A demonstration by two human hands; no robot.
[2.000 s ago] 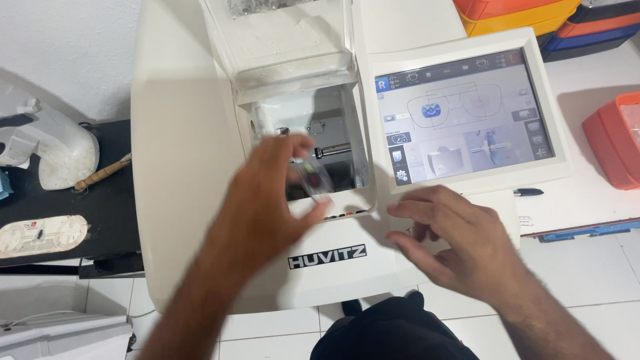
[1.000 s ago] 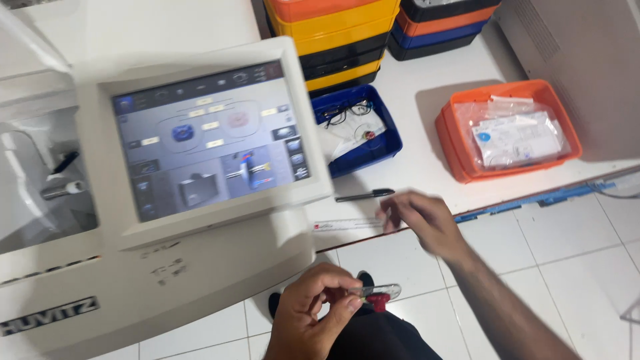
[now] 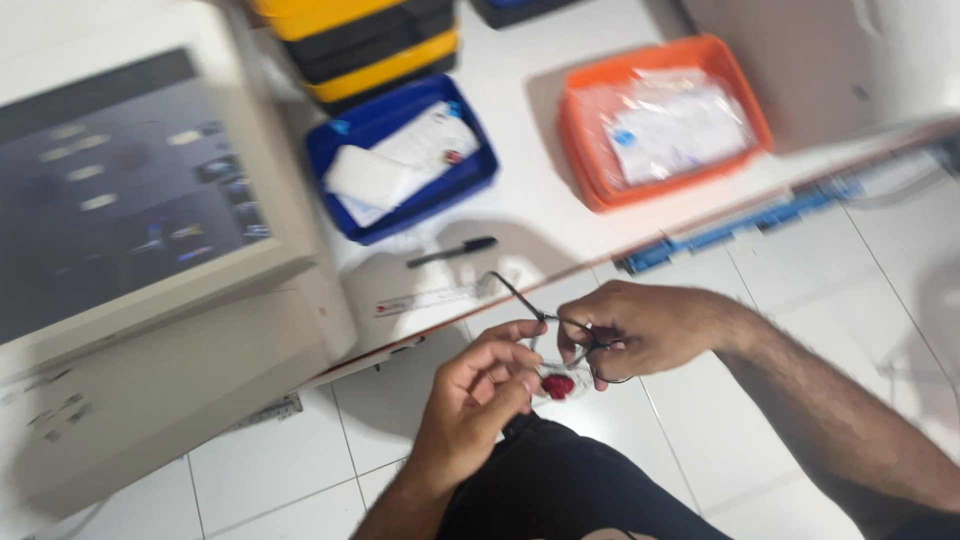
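Note:
Near the lower middle of the head view, my left hand [image 3: 480,397] pinches a clear lens [image 3: 576,381] by its edge; a red block [image 3: 558,387] is attached to the lens. Just to the right, my right hand [image 3: 645,330] grips a dark, thin-rimmed eyeglass frame [image 3: 541,316]. One temple arm of the frame points up and left toward the table edge. The frame sits just above the lens, close to my left fingertips; whether they touch is not clear through the blur.
A lens-edging machine with a screen [image 3: 112,187] stands at left. On the white table are a blue tray [image 3: 480,176] with white papers and a cloth, a black pen [image 3: 451,252], a ruler-like strip [image 3: 427,301], stacked yellow and black trays [image 3: 375,45], and an orange tray [image 3: 574,161] with bagged papers.
My right hand has taken hold of the eyeglasses, which lay in the blue tray a second ago. The hands have come together, the lens staying in my left. The view has shifted right since the first frame.

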